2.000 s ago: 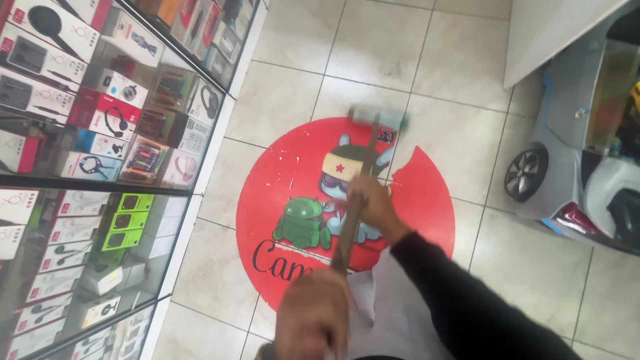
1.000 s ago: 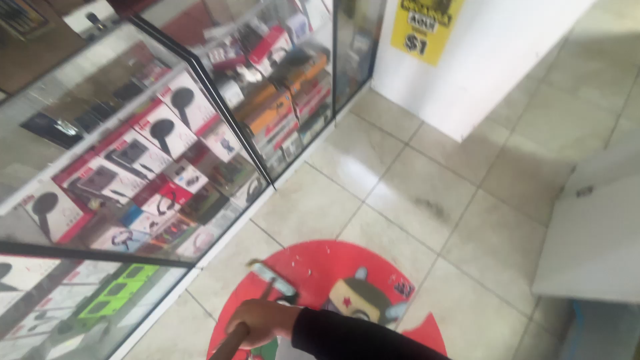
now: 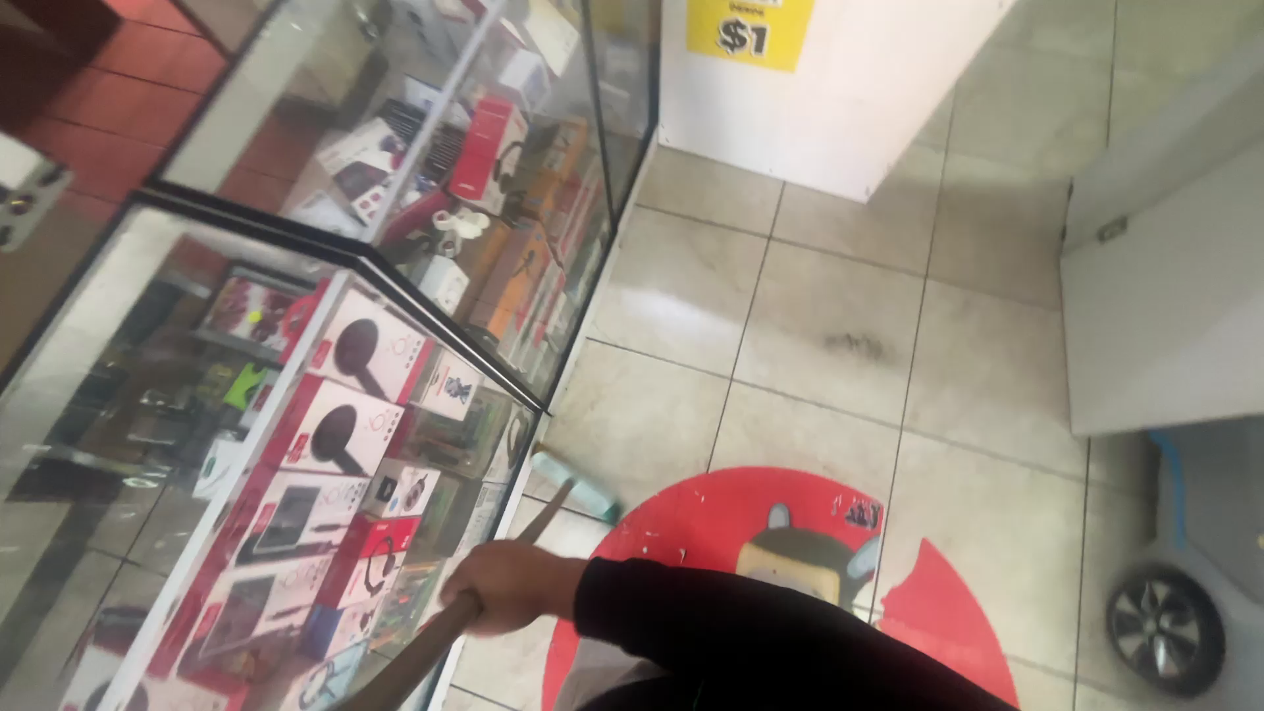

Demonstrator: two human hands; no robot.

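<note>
My right hand [image 3: 513, 588], in a black sleeve, is closed around the wooden handle [image 3: 420, 652] of a broom. The handle runs from the bottom edge up to the pale teal broom head [image 3: 575, 484], which is on the floor tiles close to the base of the glass display case [image 3: 533, 449]. One end of the head is near the edge of a round red floor decal [image 3: 691, 513]. My forearm covers part of the decal. My left hand is out of view.
Boxed headphones and other accessories [image 3: 341, 439] fill the glass case along the left. A white panel [image 3: 780, 118] with a yellow price sign stands ahead. At right are a white cabinet [image 3: 1165, 257] and a grey toy car with a black wheel [image 3: 1165, 632].
The broom head has moved off the red decal to the floor by the display case. My left hand, on the handle two seconds ago, is out of view. The view has shifted a lot.
</note>
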